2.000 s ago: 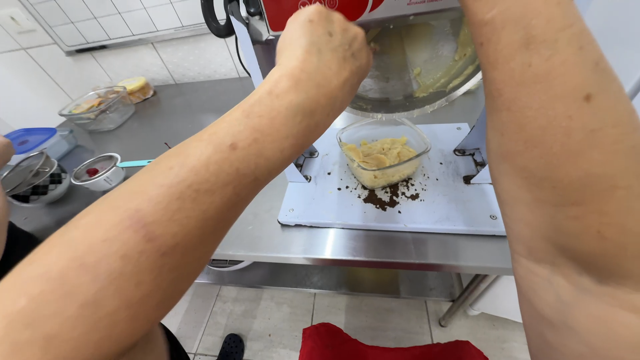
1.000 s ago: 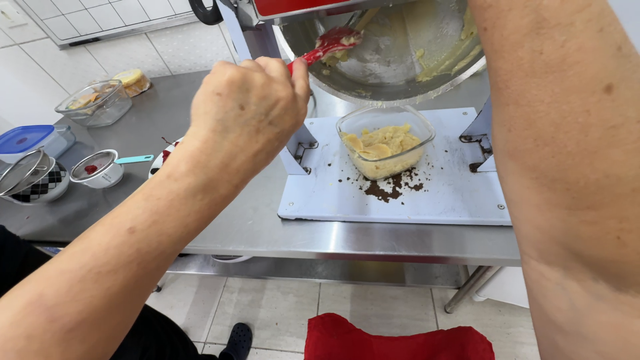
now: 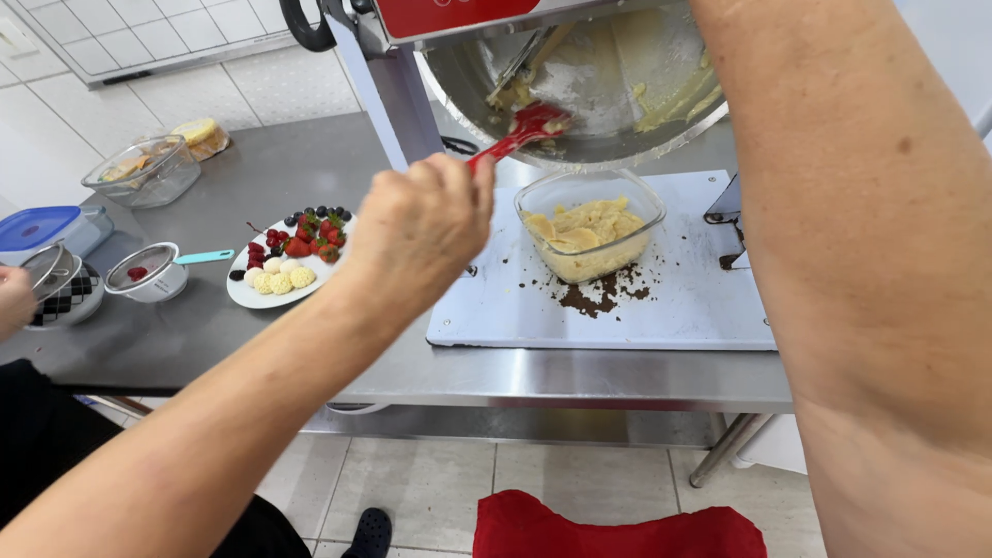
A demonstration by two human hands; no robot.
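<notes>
My left hand (image 3: 422, 221) is closed around the handle of a red spatula (image 3: 535, 124), whose smeared head is inside the tilted metal bowl (image 3: 674, 128) of a machine. A metal beater (image 3: 523, 62) shows in that bowl, with yellowish cream stuck to the wall. Directly below the bowl's rim, a square glass dish (image 3: 593, 263) holds pale yellow cream and stands on the machine's white base (image 3: 496, 310). My right forearm rises past the right side of the bowl; its hand is out of the frame.
On the steel counter (image 3: 387, 364) to the left are a white plate (image 3: 267, 298) of berries and round sweets, a small strainer (image 3: 147, 267) over a cup, a glass dish (image 3: 167, 182) and a blue-lidded container (image 3: 39, 229). Another person's hand (image 3: 14, 301) is beside a checkered bowl (image 3: 74, 298). Brown spots mark the machine base.
My left hand has come down from the machine's top edge, and the red spatula is now visible in it. The plate of fruit, hidden by my arm before, has come into sight.
</notes>
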